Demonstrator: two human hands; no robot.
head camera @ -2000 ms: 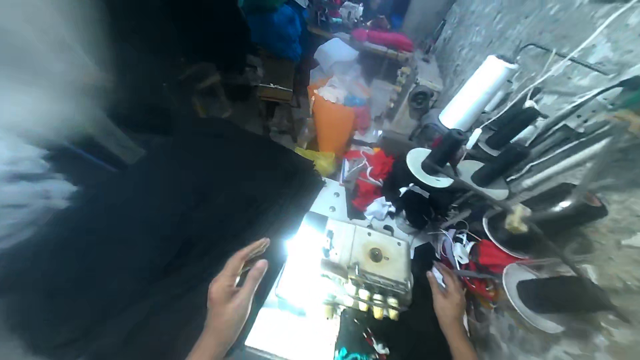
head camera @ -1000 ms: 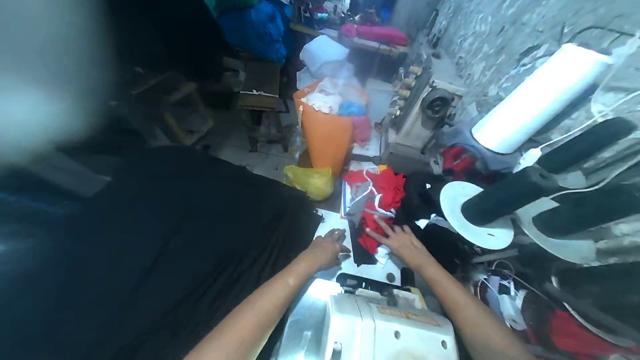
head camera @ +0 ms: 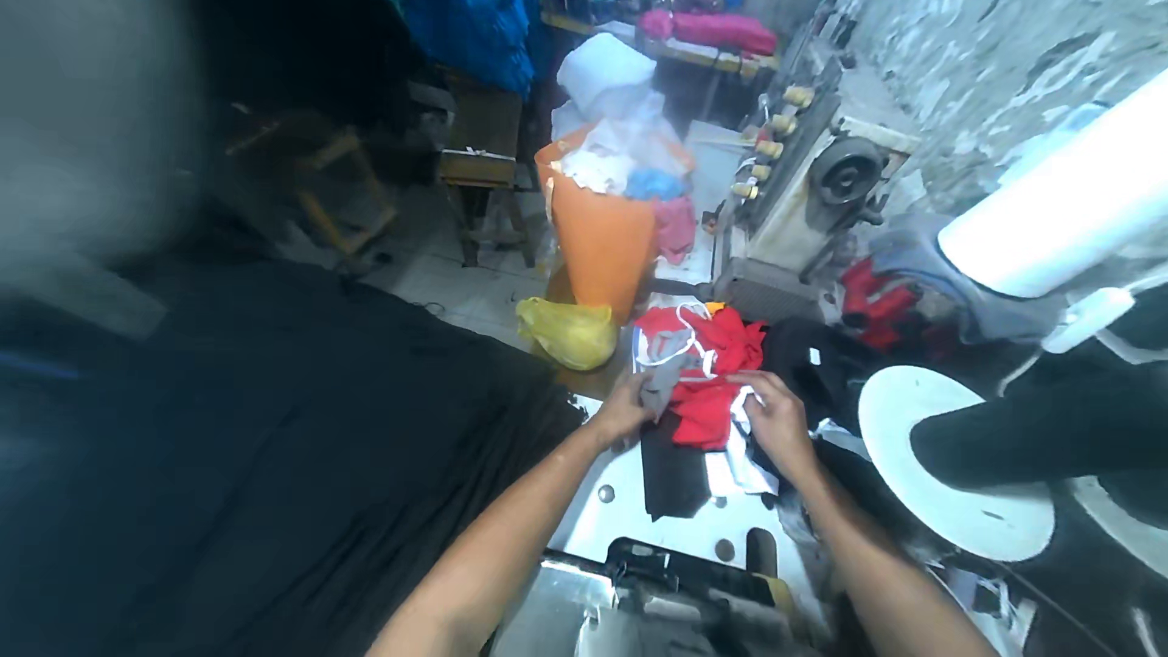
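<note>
Red cloth pieces [head camera: 707, 415] lie in a heap with white strips at the far end of the white machine table [head camera: 593, 520]. My left hand [head camera: 623, 411] grips a grey cloth piece [head camera: 664, 379] at the heap's left side. On the right side, my right hand [head camera: 774, 415] has its fingers on the red cloth and a white strip [head camera: 741, 429]; whether it grips them is unclear. A black cloth piece [head camera: 673, 470] lies below the heap. The sewing machine [head camera: 675, 611] is nearest to me, between my forearms.
Large black fabric [head camera: 365, 456] spreads on the left. An orange bin [head camera: 602, 237] full of scraps and a yellow plastic bag [head camera: 570, 333] stand beyond. Another sewing machine [head camera: 812, 182] is at the back right. Thread cones [head camera: 1049, 429] crowd the right side.
Both hands have moved from beside the machine to the cloth heap beyond it. The grey cloth is now in my left hand, which was on the table one second ago. The view has shifted.
</note>
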